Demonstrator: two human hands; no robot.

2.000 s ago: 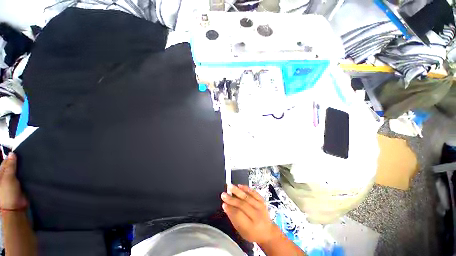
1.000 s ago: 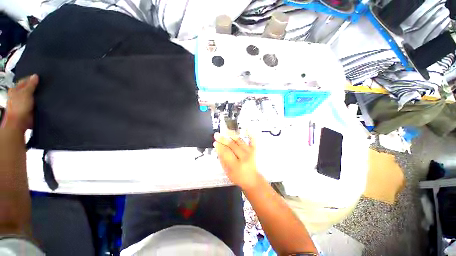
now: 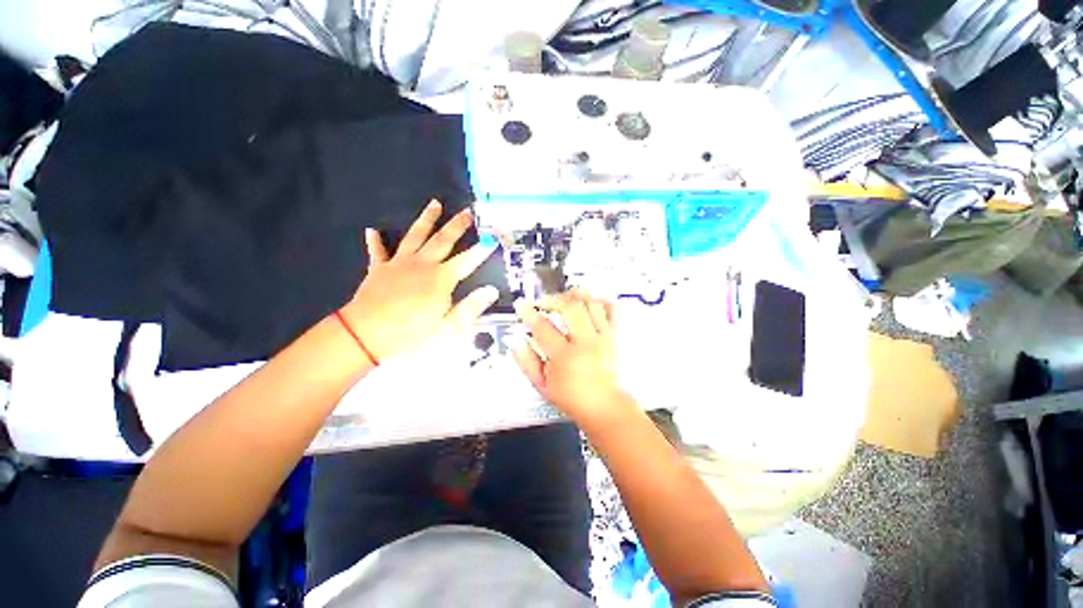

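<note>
A large black fabric panel [image 3: 226, 202] lies on the white table left of the overlock machine [image 3: 629, 137], its right edge at the needle area [image 3: 534, 255]. My left hand [image 3: 422, 285] lies on the panel's right part, fingers spread, close to the needle area. My right hand [image 3: 572, 350] is just in front of the needle area, fingers bent and pointing at it; glare hides whether it holds anything. A short black strip [image 3: 128, 392] hangs at the table's left.
A phone [image 3: 778, 337] and thin pink and dark sticks [image 3: 733, 295] lie on the table's right. Layered striped bundles [image 3: 867, 119] are behind. Trimmings and blue plastic [image 3: 635, 576] are below the table edge. Brown cardboard [image 3: 909, 398] lies on the floor.
The panel's lower edge has moved up off my lap onto the table. My left hand has gone from the panel's left edge to its right part. My right hand has moved up to the needle area.
</note>
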